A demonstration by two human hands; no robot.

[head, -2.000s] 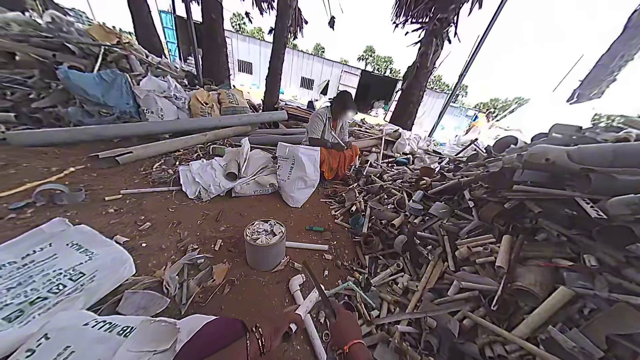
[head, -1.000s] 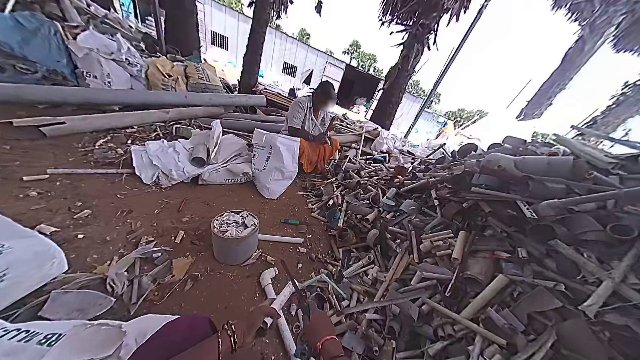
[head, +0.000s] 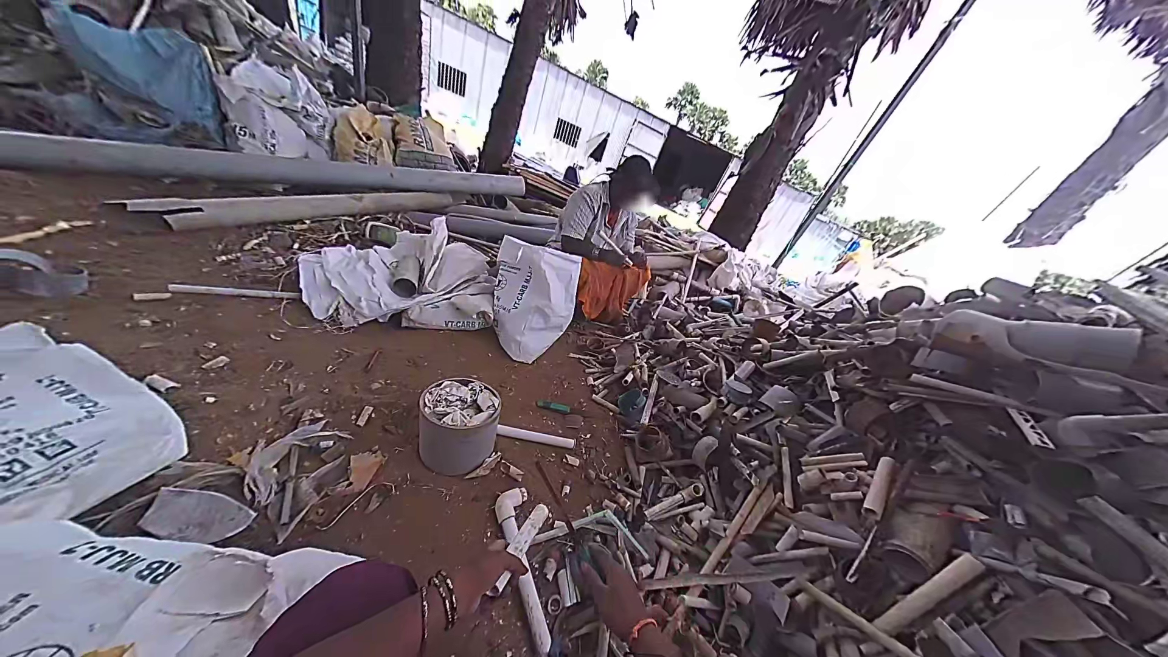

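My left hand (head: 490, 573), with bangles at the wrist, is closed around a short white plastic pipe (head: 526, 537) slanting up to the right. Another white pipe with an elbow fitting (head: 511, 500) lies just behind it on the ground. To the right, my right hand (head: 613, 591), an orange band at its wrist, is low over the scrap. A dark narrow tool (head: 553, 493), perhaps a blade, extends up and left from its fingers; its lower end is hidden. Ahead stands a grey round container (head: 458, 443) filled with pale scraps, beside a white pipe (head: 537, 437).
A large heap of scrap pipes and fittings (head: 876, 511) fills the right side. White printed sacks (head: 82, 429) lie at left. Beyond, a person (head: 607, 228) sits beside upright and crumpled sacks (head: 538, 301). Long grey pipes (head: 274, 166) and palm trunks stand or lie behind.
The view has shifted somewhat. My left hand keeps hold of the white pipe, and my right hand remains beside it. Nothing else has plainly changed.
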